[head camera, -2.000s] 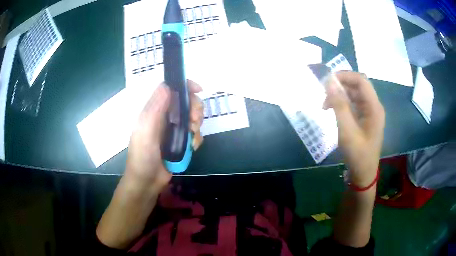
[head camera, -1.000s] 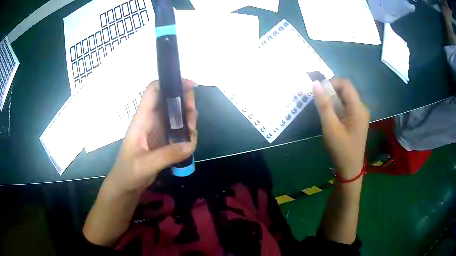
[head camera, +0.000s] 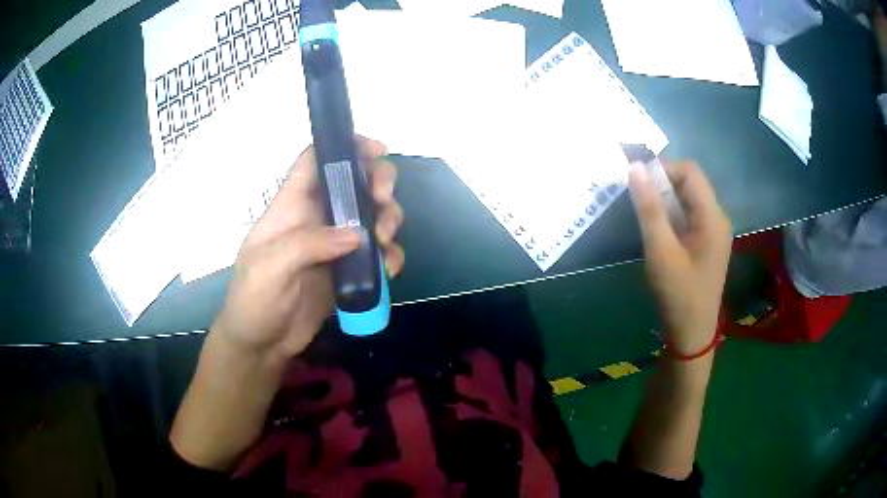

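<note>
My left hand (head camera: pixel 301 248) holds a long black device body with turquoise bands (head camera: pixel 333 122) upright over the bench edge. A small silver-grey label (head camera: pixel 341 195) lies on its grip, with my left thumb at the label's lower end. My right hand (head camera: pixel 686 248) pinches a small pale slim item with a dark tip (head camera: pixel 661 180) between thumb and fingers. It is at the right corner of a white sheet with rows of small round stickers (head camera: pixel 584 126). A sheet with black-outlined boxes (head camera: pixel 185 58) lies behind my left hand.
Plain white sheets (head camera: pixel 671 39) lie on the dark green bench (head camera: pixel 428 209). A folded white paper (head camera: pixel 786 102) is at the right and a gridded sheet (head camera: pixel 21 122) at the far left. A red stool (head camera: pixel 802 311) and another person's grey clothing (head camera: pixel 836 253) show at the right.
The device has turned so its grip label faces up, and my left thumb now touches that label. The round sticker sheet appears rotated and more exposed than two seconds ago. The view has shifted.
</note>
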